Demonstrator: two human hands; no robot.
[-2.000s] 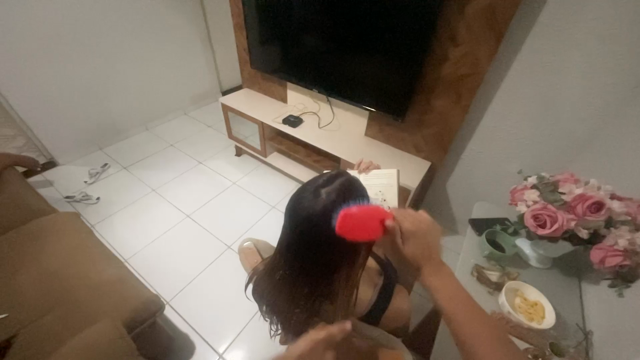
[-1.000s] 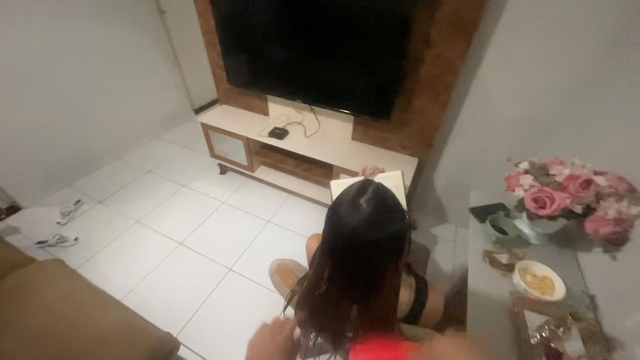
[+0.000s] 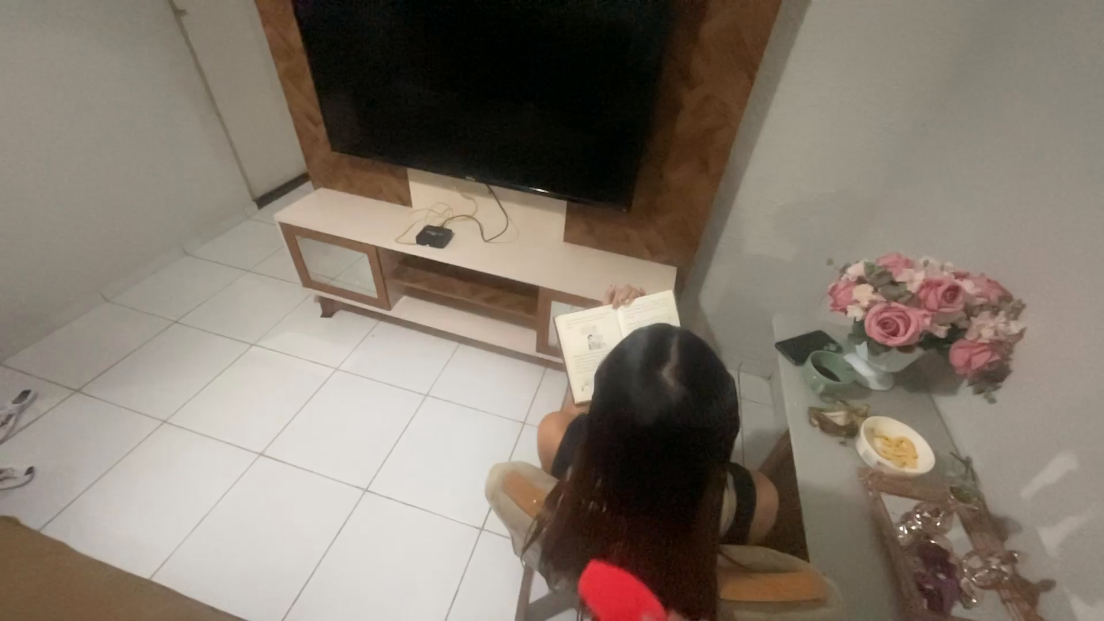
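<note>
A red hairbrush [image 3: 617, 592] lies against the lower lengths of a seated person's long dark hair [image 3: 660, 431], at the bottom edge of the view. Only a sliver of my right hand [image 3: 676, 616] shows at the brush's lower end; most of it is cut off by the frame. My left hand is out of view. The person sits facing away on a chair with a pale cover [image 3: 515, 500]. An open book [image 3: 586, 345] is in front of their head, with their fingers [image 3: 623, 295] at its top edge.
A TV stand [image 3: 483, 250] with a black box [image 3: 434, 236] and cables stands ahead, under a large television [image 3: 483, 86]. On the right, a side table [image 3: 811, 466] holds pink flowers [image 3: 897, 323], a green cup [image 3: 828, 373], a phone-like dark object [image 3: 806, 347], a bowl of food [image 3: 895, 446] and a decorated tray [image 3: 888, 517].
The brush has gone from the top of the person's head down to the lower hair. My left hand, seen near the hair in both earlier frames, has left the view.
</note>
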